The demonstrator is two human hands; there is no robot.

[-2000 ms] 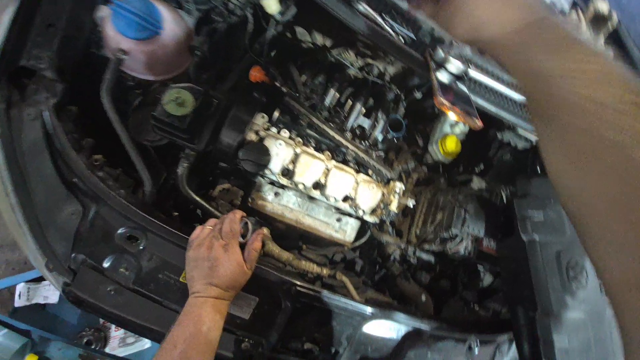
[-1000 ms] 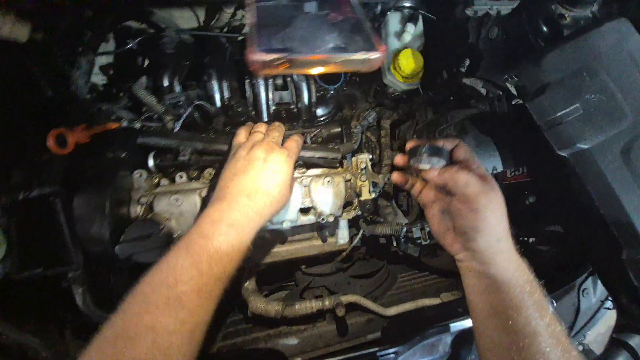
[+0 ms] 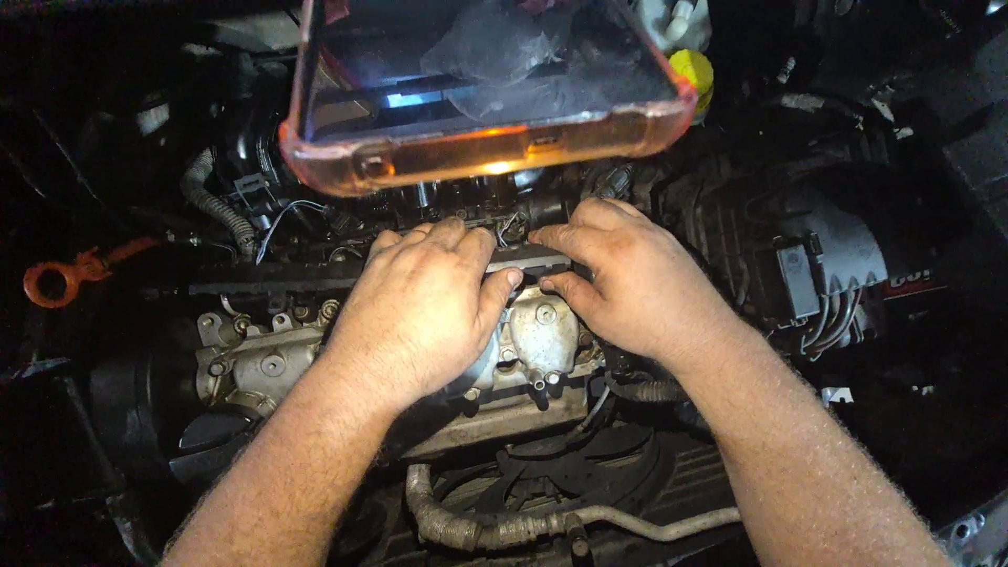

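Both hands rest over the engine in the middle of the bay. My left hand (image 3: pixel 425 299) lies palm down across the metal valve cover (image 3: pixel 543 335), its fingertips over the dark rail (image 3: pixel 260 276) behind the cover. Close to its right, my right hand (image 3: pixel 618 276) bends its thumb and fingers around the right end of that rail. Between the two thumbs shows a short stretch of the rail. What either set of fingers grips, if anything, cannot be made out. Thin wires (image 3: pixel 508 228) lie just behind the fingertips.
A phone in a clear orange-tinted case (image 3: pixel 488 150) hangs over the back of the engine, near the camera. An orange dipstick handle (image 3: pixel 51 283) is at left, a yellow cap (image 3: pixel 693 75) behind the phone. A corrugated hose (image 3: pixel 465 528) and cooling fan (image 3: pixel 567 472) lie in front.
My right hand has moved left to the rail beside my left hand; the dark round part it held a second ago is no longer visible. The view has come closer.
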